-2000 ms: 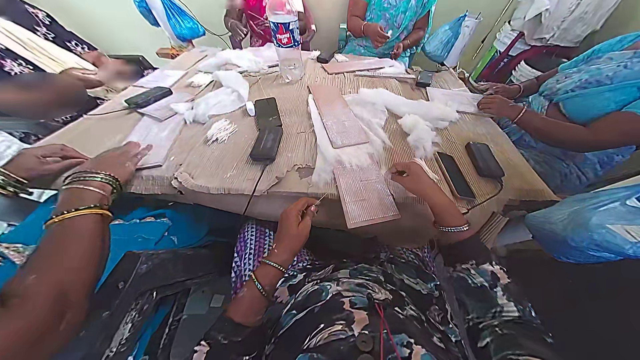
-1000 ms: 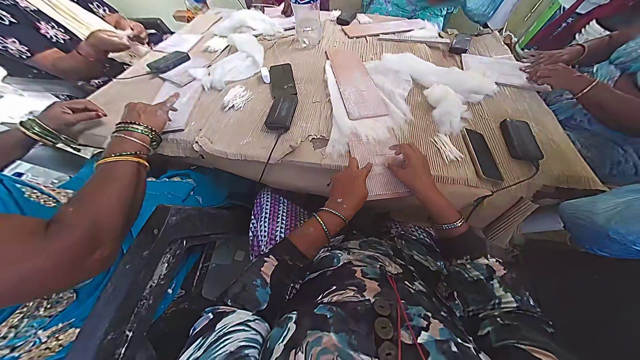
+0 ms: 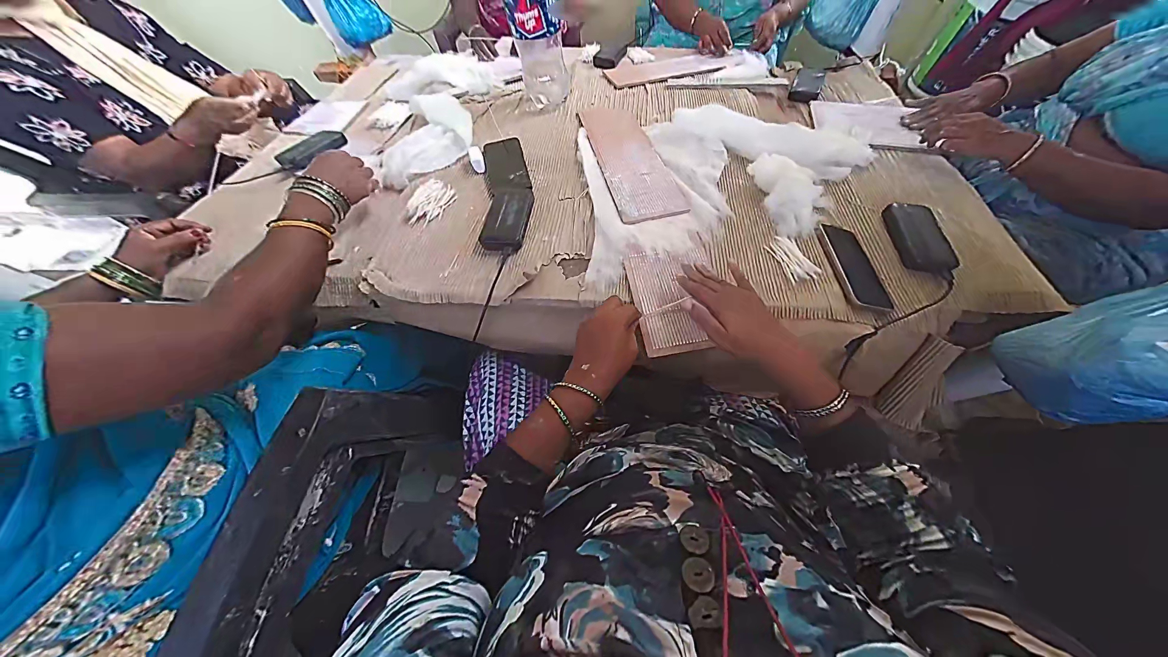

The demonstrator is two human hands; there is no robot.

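A ridged pinkish board (image 3: 669, 306) lies at the near table edge with a thin white strand across it. My right hand (image 3: 730, 306) rests flat on its right part, fingers spread. At the board's left edge my left hand (image 3: 607, 338) is curled, apparently pinching the strand's end, though the fingertips are too small to tell. Beyond, a second flat board (image 3: 634, 164) lies on white cotton wool (image 3: 607, 228). A tuft of cotton (image 3: 789, 192) and a small pile of thin white cotton wicks (image 3: 792, 259) lie to the right.
A smartphone (image 3: 856, 266) and a black case (image 3: 919, 239) with a cord lie at right. A black device (image 3: 506, 219), another wick pile (image 3: 431, 201) and a plastic bottle (image 3: 545, 73) stand or lie left and beyond. Co-workers' hands (image 3: 338, 178) work around the table.
My left hand has moved from the board's surface to its left edge since a second ago. My right hand has flattened on the board. Wicks now visible at right were not seen two seconds ago.
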